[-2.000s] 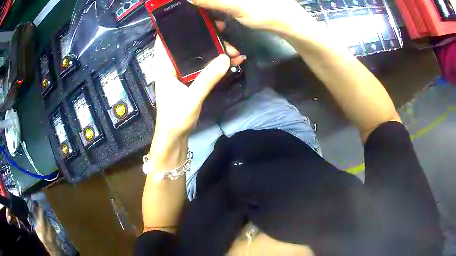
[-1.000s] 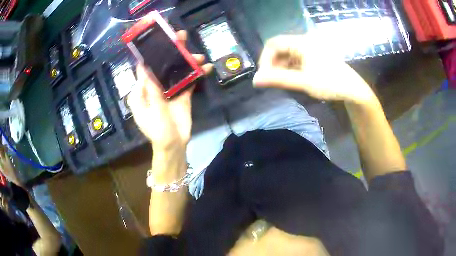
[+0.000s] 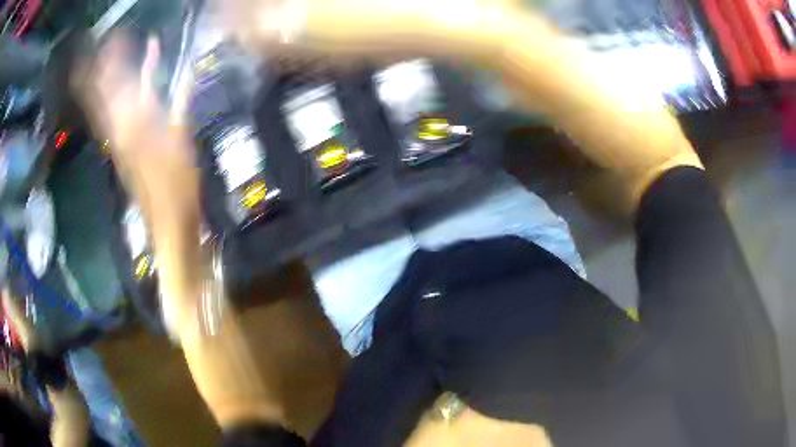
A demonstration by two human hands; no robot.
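Note:
My left hand (image 3: pixel 126 105), strongly blurred, is over the left end of the black work tray (image 3: pixel 349 214). Its thumb and fingers look apart and no device shows in it. My right hand (image 3: pixel 262 22) is at the top edge, beyond the tray's units, and also blurred. Its fingertips and anything in them cannot be made out. Units lie in the tray pockets with silvery-white areas and yellow-gold spots: one at the right (image 3: pixel 410 96), one in the middle (image 3: pixel 314 122), one further left (image 3: pixel 240 161). The red device is not visible.
A clear blister tray (image 3: pixel 646 65) glares at the upper right, partly behind my right forearm. A red tray (image 3: pixel 746 44) is at the far right. A white fan (image 3: pixel 39 231) and blue cable (image 3: pixel 35 279) are at the left. Another person's arm (image 3: pixel 65 419) shows at the lower left.
The red device held in my left hand has gone from view. My left hand has moved left and up, my right hand left to the top edge. The tray's units appear shifted and more uncovered.

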